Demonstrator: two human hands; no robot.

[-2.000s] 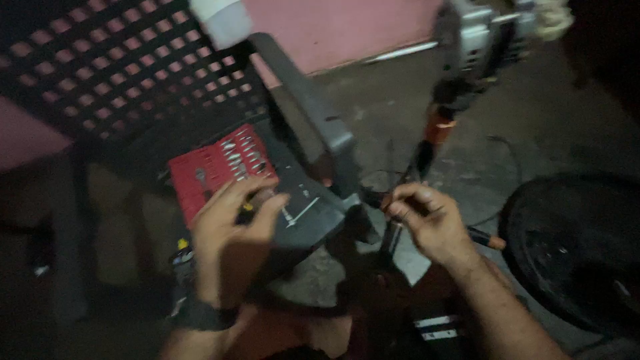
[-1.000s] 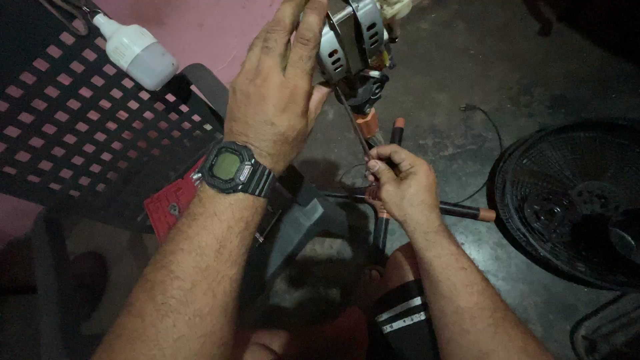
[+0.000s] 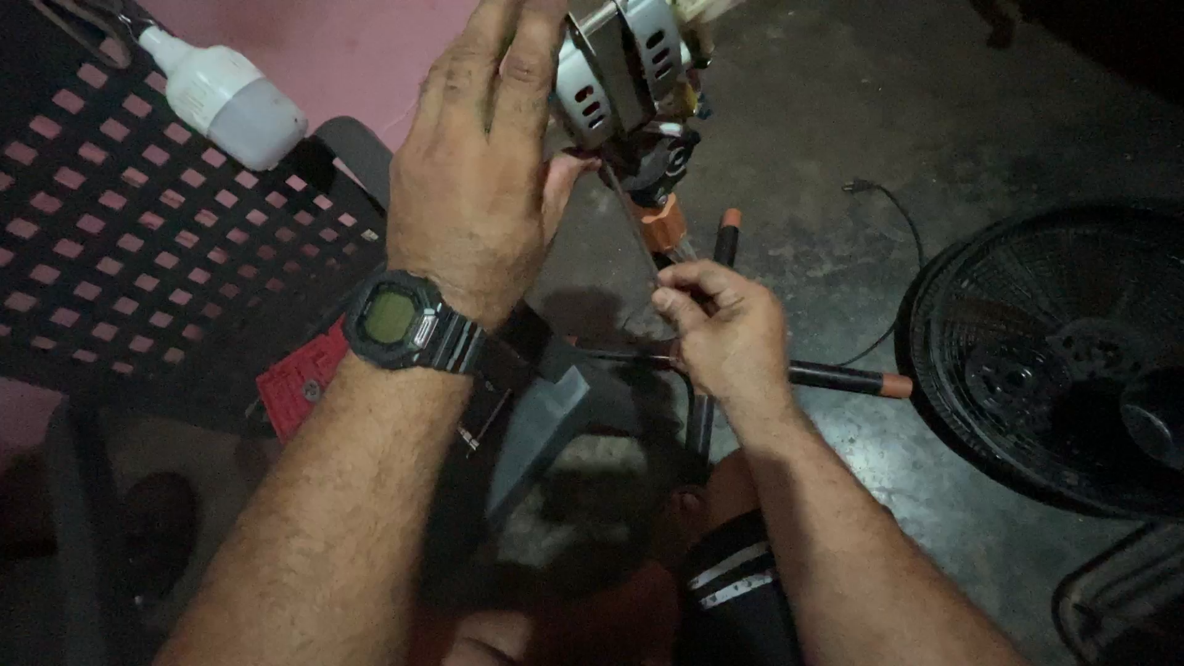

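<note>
A bare metal fan motor (image 3: 606, 79) sits atop a stand with an orange collar (image 3: 659, 225) and dark crossed legs. My left hand (image 3: 486, 157), with a black digital watch (image 3: 398, 319) on the wrist, lies against the motor's left side; its fingertips run out of view at the top. My right hand (image 3: 726, 319) pinches the lower end of a thin rod (image 3: 633, 222) between thumb and forefinger. The rod slants up to the underside of the motor, near my left thumb. What its upper end touches is unclear.
At left stands a black plastic chair (image 3: 166, 245) with a red tool-case insert (image 3: 301, 375) and a small metal tool (image 3: 469, 437) on its seat. A white light bulb (image 3: 227, 97) hangs above. A round black fan grille (image 3: 925, 305) lies at right, near a plug (image 3: 858, 186).
Two seconds ago both hands were lower and apart from the motor. My left hand has since moved up to the motor, and my right hand holds the rod beneath it. The view has shifted.
</note>
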